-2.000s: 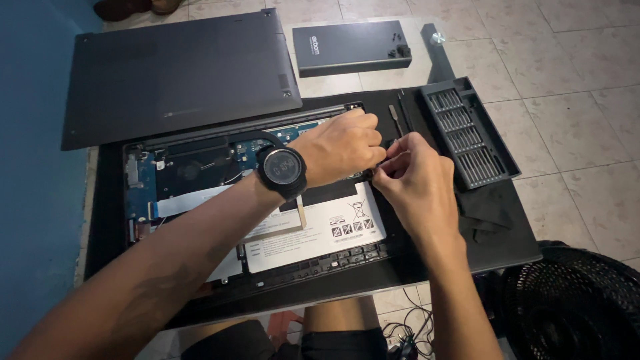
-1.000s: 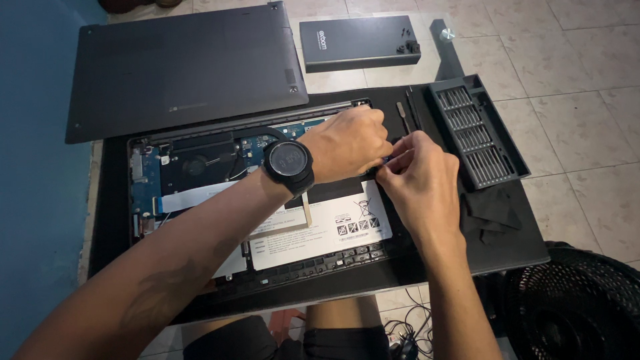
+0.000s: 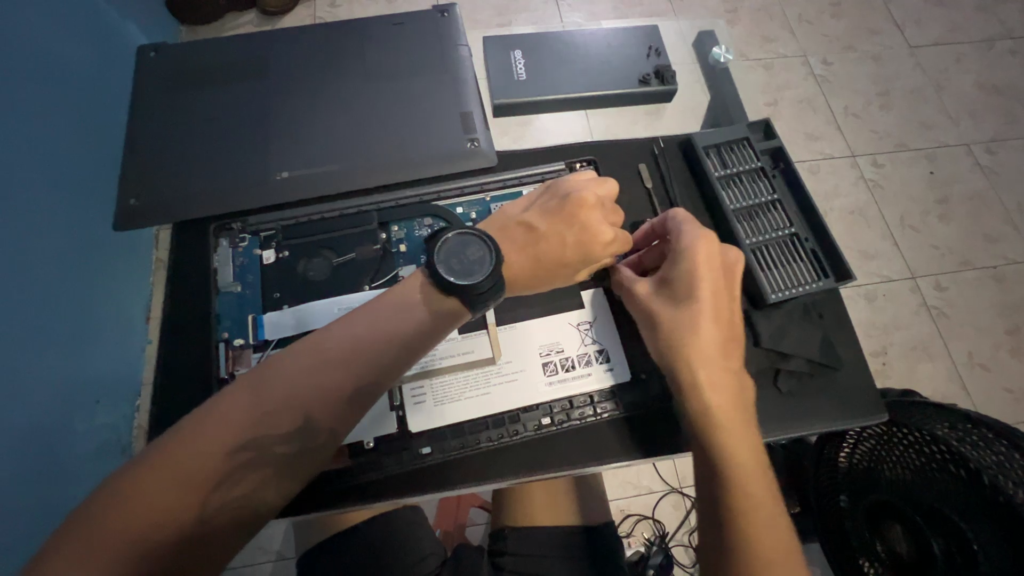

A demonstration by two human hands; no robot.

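Note:
An opened laptop base lies on a black mat, its blue circuit boards, a white ribbon cable and the white-labelled battery exposed. My left hand, with a black watch on the wrist, is over the laptop's right side with its fingers curled. My right hand meets it at the right edge, thumb and fingers pinched together. Something small and bluish shows between the fingertips; what it is, and which hand grips it, I cannot tell. A metal spudger and dark tweezers lie just beyond my right hand.
The laptop's bottom cover lies at the back left. Behind the mat is a dark box with small black parts on it. To the right stand a screwdriver bit case and a dark cloth. A black fan is at the lower right.

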